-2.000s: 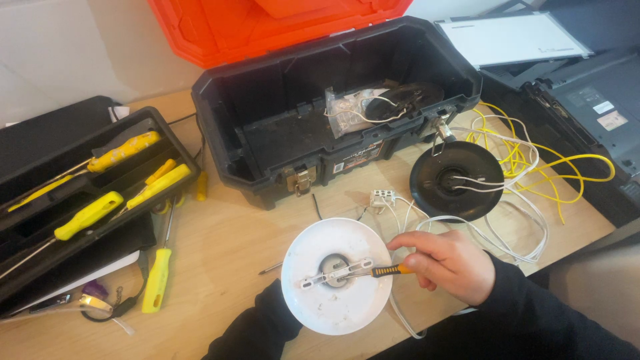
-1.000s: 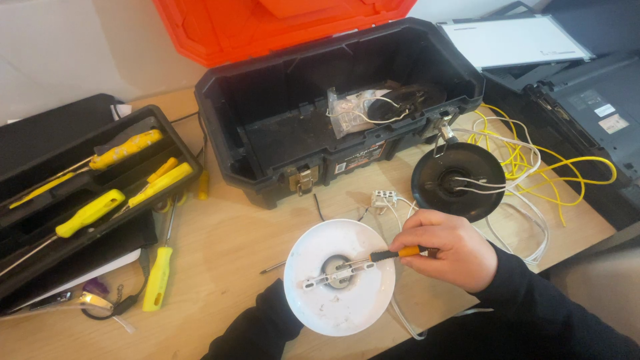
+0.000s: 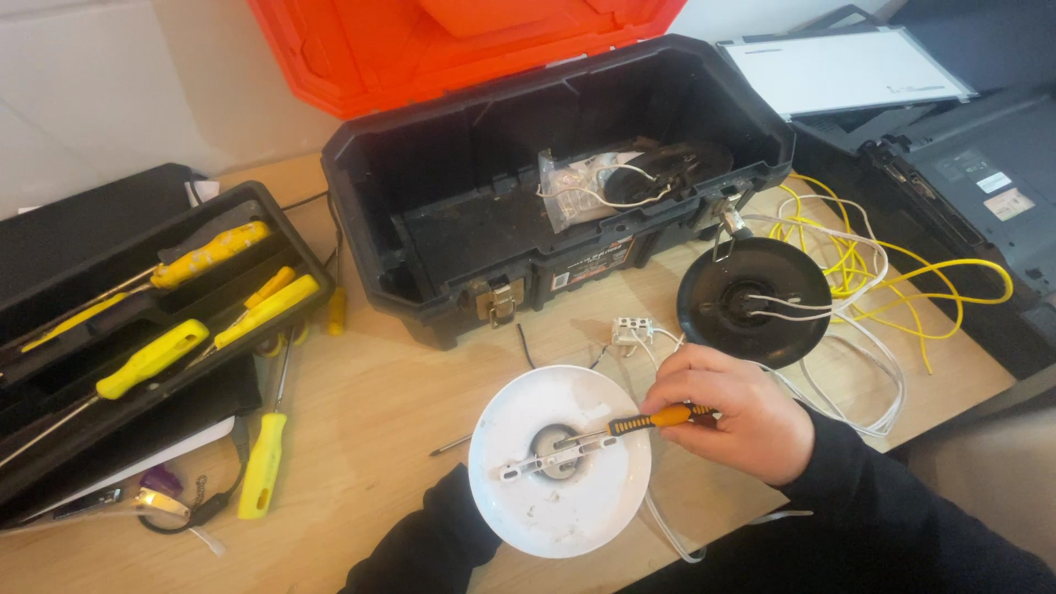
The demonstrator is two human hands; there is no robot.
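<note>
My right hand (image 3: 730, 412) grips a small orange-and-black screwdriver (image 3: 660, 417), its shaft reaching the middle of a round white lamp base (image 3: 569, 520). A slotted metal mounting bracket (image 3: 536, 466) crosses the hole at the base's centre, and the screwdriver's tip is beside it. My left hand is hidden behind the white base; only its dark sleeve (image 3: 437, 528) shows. Behind the base lies a white terminal block (image 3: 632, 331) with thin wires. A black round lamp base (image 3: 771, 338) with white wires rests near my right hand.
A black toolbox (image 3: 412, 305) with a raised red lid (image 3: 495, 49) stands behind. At left are a black tray (image 3: 309, 247) of screwdrivers and a yellow-handled screwdriver (image 3: 262, 466) on the wooden table. Yellow cable (image 3: 949, 268) and white cable (image 3: 891, 379) lie coiled at right.
My right hand and the screwdriver have shifted a little over the white base. The metal bracket's angle has changed slightly since the earliest frame.
</note>
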